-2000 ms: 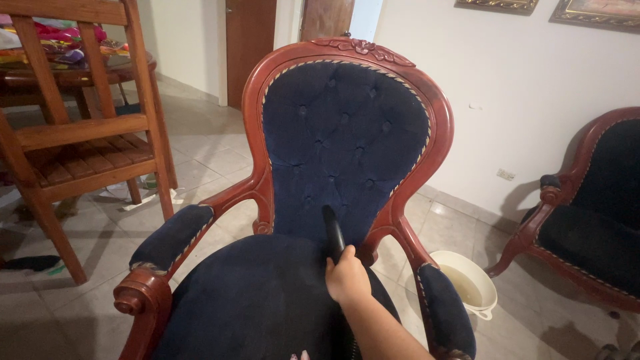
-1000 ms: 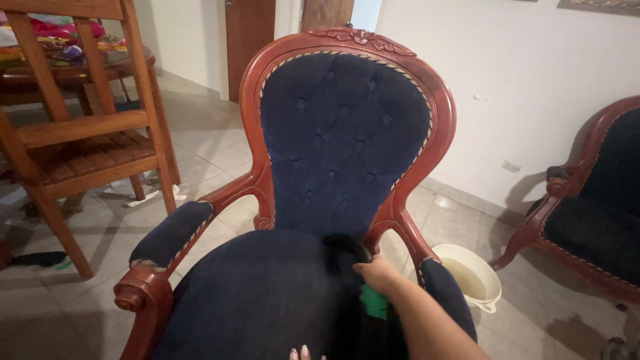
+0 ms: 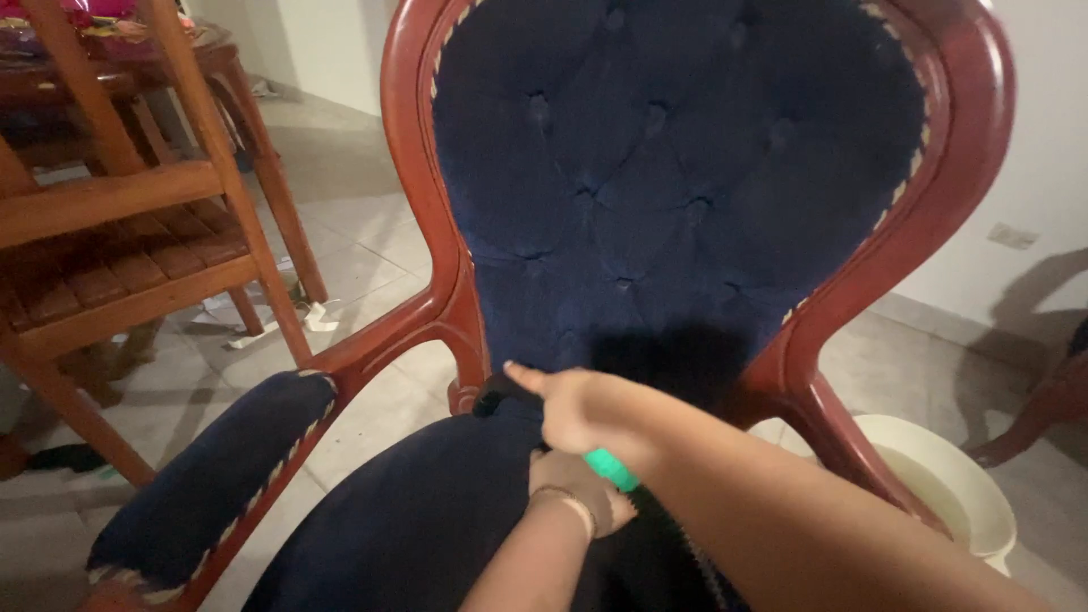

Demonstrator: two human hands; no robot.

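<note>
My right hand (image 3: 571,406) grips a black elongated tool (image 3: 500,396), its index finger stretched along it, at the rear of an armchair's dark blue seat cushion (image 3: 408,501). The tool's end lies by the lower edge of the buttoned backrest (image 3: 654,195). Just below is my left hand (image 3: 574,493), with a band on its wrist; its fingers are partly hidden, and whether they hold anything is unclear. A bright green piece (image 3: 610,469) shows between the hands. A dark ridged thing runs below my right forearm, mostly hidden.
The chair's carved wooden frame (image 3: 416,170) and padded armrest (image 3: 221,476) flank the seat. A pale basin (image 3: 943,476) of cloudy liquid stands on the floor at right. A slatted wooden chair (image 3: 127,255) and a table (image 3: 127,72) are at left, with scraps on the tiles.
The black tool and my right hand have moved left along the back of the seat. My left hand, only fingertips at the bottom edge before, now reaches in beside it. The view is closer.
</note>
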